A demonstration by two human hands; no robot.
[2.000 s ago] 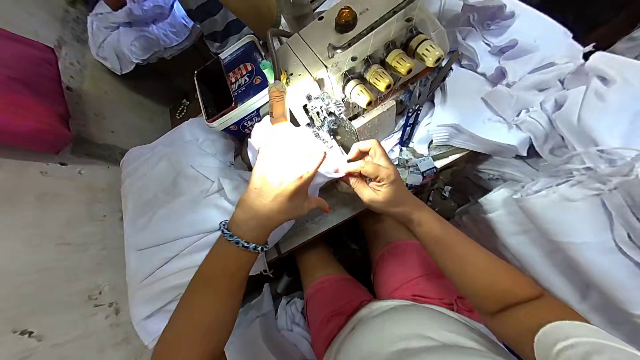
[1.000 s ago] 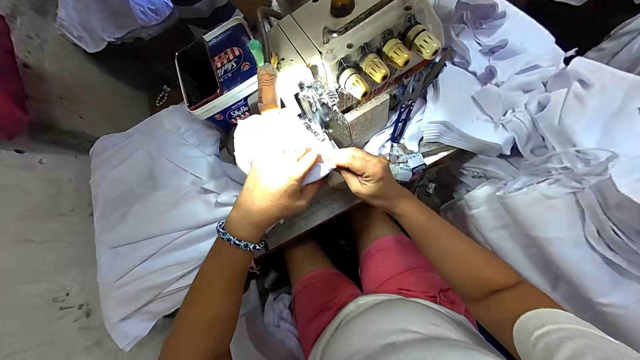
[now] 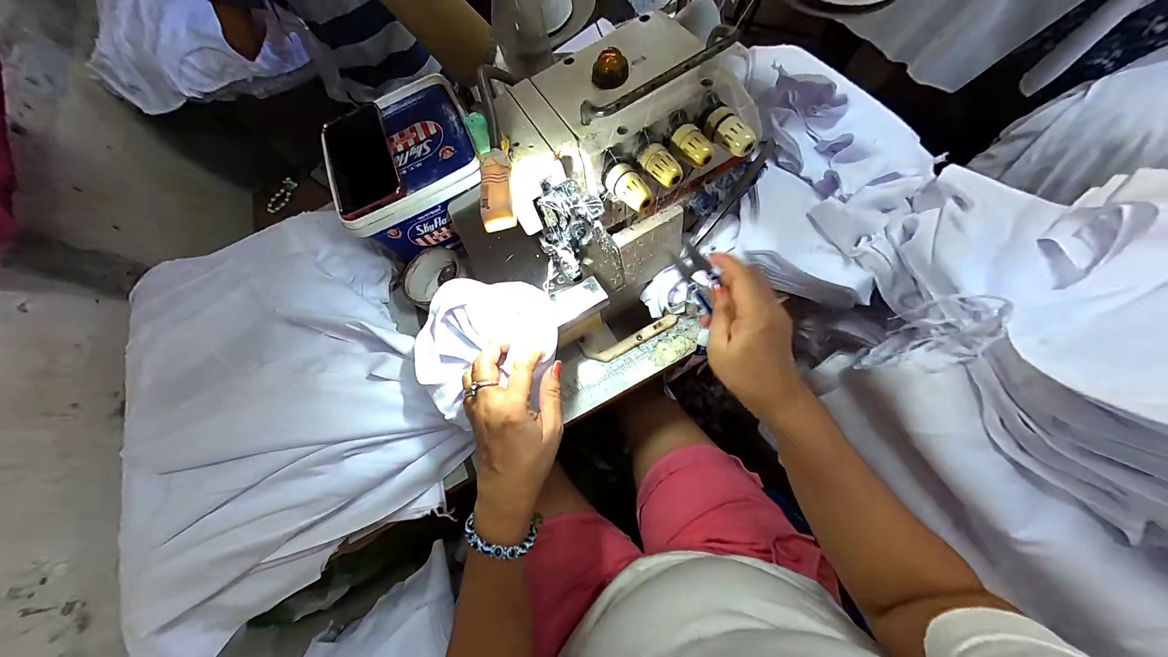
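Note:
My left hand (image 3: pixel 513 415) holds a bunched piece of white fabric (image 3: pixel 484 333) at the front left of an overlock sewing machine (image 3: pixel 557 119). The fabric lies just left of the machine's metal plate, under the lamp's bright light. My right hand (image 3: pixel 750 333) is to the right of the machine bed, its fingers closed on a small dark metal tool (image 3: pixel 698 269), which looks like thread snips; it is partly blurred and hidden by the fingers. The presser foot and needle area (image 3: pixel 570 224) stands between the two hands, with yellow tension dials (image 3: pixel 659 164) above it.
A blue plastic tub (image 3: pixel 411 205) with a phone-like dark object (image 3: pixel 363 160) stands behind left. White cloth (image 3: pixel 265 392) covers the left side, and stacked white fabric pieces (image 3: pixel 1058 411) lie at the right. At the top left, another person's hand (image 3: pixel 239 29) is on white cloth.
My hands were close together at the front of the machine; they have moved apart. The right hand has let go of the fabric and now holds the dark tool.

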